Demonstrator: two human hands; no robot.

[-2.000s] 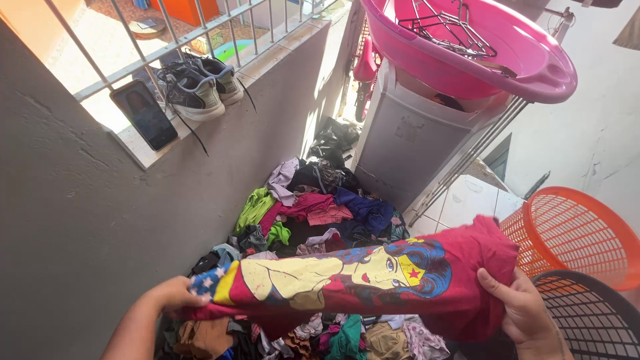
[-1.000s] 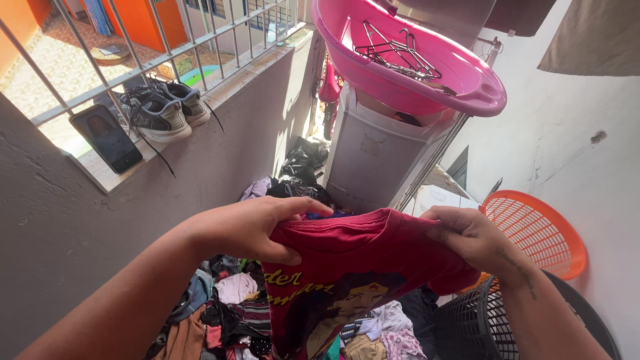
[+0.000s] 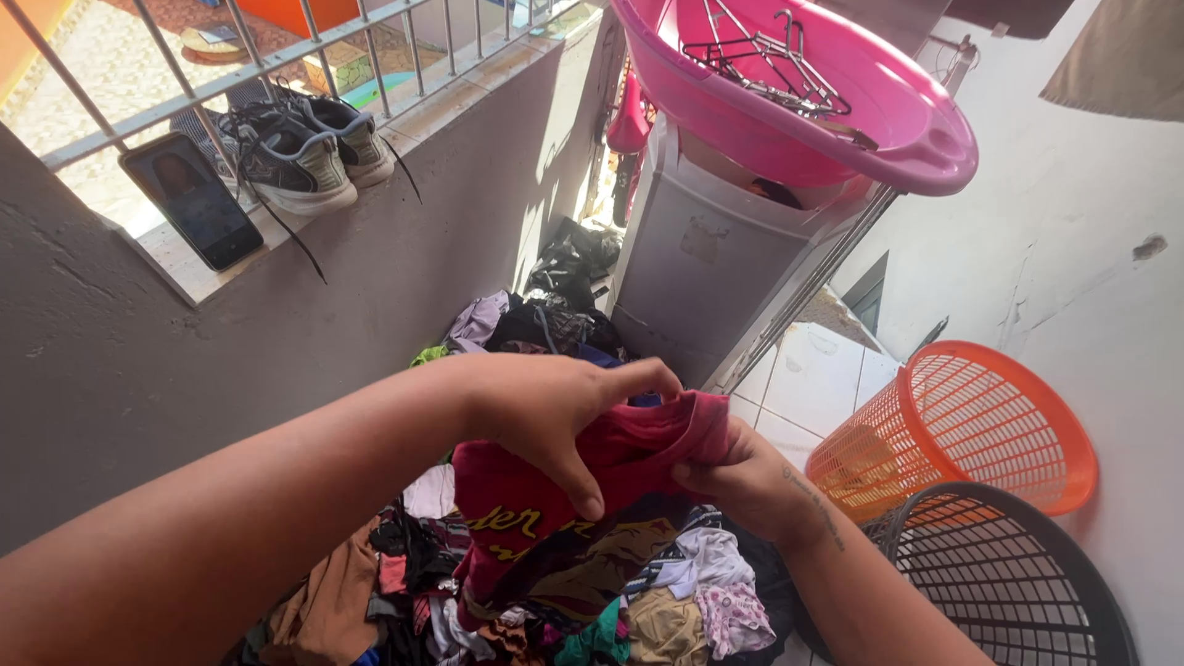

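A red printed T-shirt (image 3: 573,518) with yellow lettering hangs between my hands over a pile of clothes (image 3: 666,624) on the floor. My right hand (image 3: 740,472) grips the bunched upper edge of the shirt between thumb and fingers. At the shirt's top left, my left hand (image 3: 573,416) has its thumb and index finger spread, with the thumb over the front of the fabric; its other fingers are hidden, so its hold is unclear. The lower part of the shirt hangs in folds, with part of its printed figure visible.
An orange plastic basket (image 3: 999,361) and a black plastic basket (image 3: 1101,592) stand at the right. Ahead, a pink plastic tub (image 3: 916,171) holding wire hangers (image 3: 786,60) rests on a grey-white bin (image 3: 712,250). Sneakers (image 3: 301,166) and a smartphone (image 3: 190,199) sit on the barred window ledge.
The shirt was stretched sideways with its printed face up two seconds ago; it then hung from both hands. Now its top is bunched and my hands are closer together.
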